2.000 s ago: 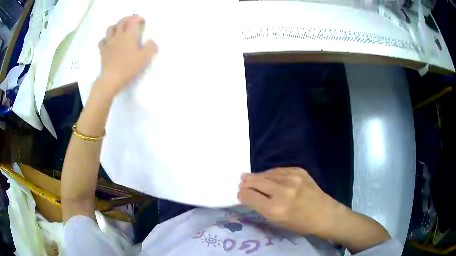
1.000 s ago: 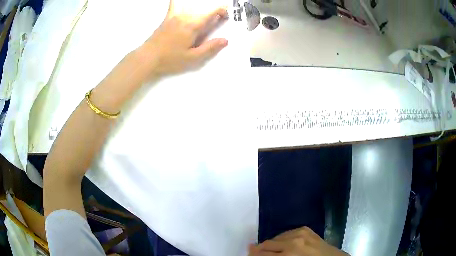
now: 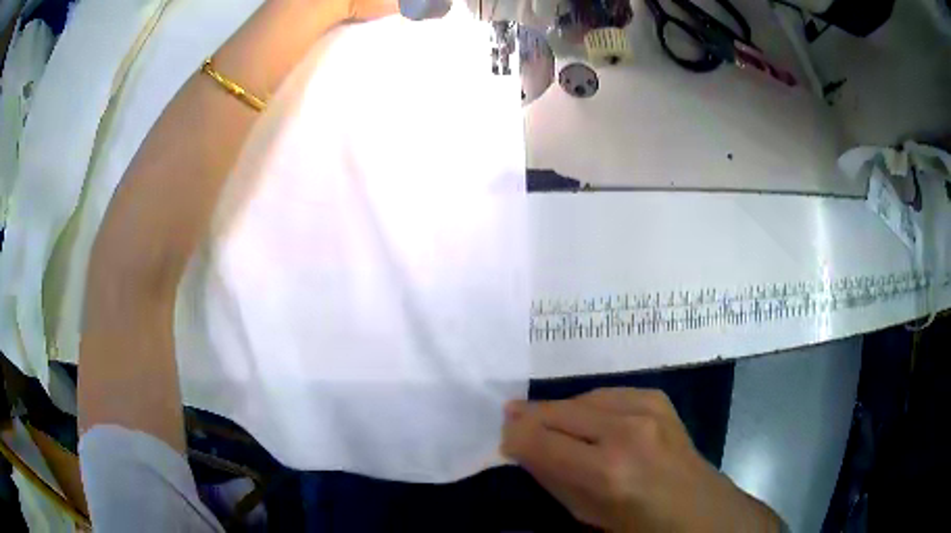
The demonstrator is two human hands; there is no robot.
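Note:
A large white garment panel [image 3: 355, 271] lies under the presser foot [image 3: 503, 50] and hangs over the table's front edge. Its straight right edge runs from the presser foot down toward the wearer. My right hand [image 3: 600, 448] pinches the panel's lower right corner below the table edge. My left arm reaches over the panel's left side; my left hand [image 3: 365, 8] is at the top edge, mostly cut off and washed out by the lamp glare, so its fingers cannot be made out.
Black-handled scissors [image 3: 693, 36] and a pink tool [image 3: 766, 65] lie on the machine bed. A cream ribbed knob [image 3: 607, 45] is beside the needle area. White label strips [image 3: 897, 203] lie at right. More white cloth [image 3: 78, 156] hangs at left.
The view has shifted up toward the machine. The panel's top and my left hand have moved to the needle area. My right hand still holds the lower corner, now higher in the picture.

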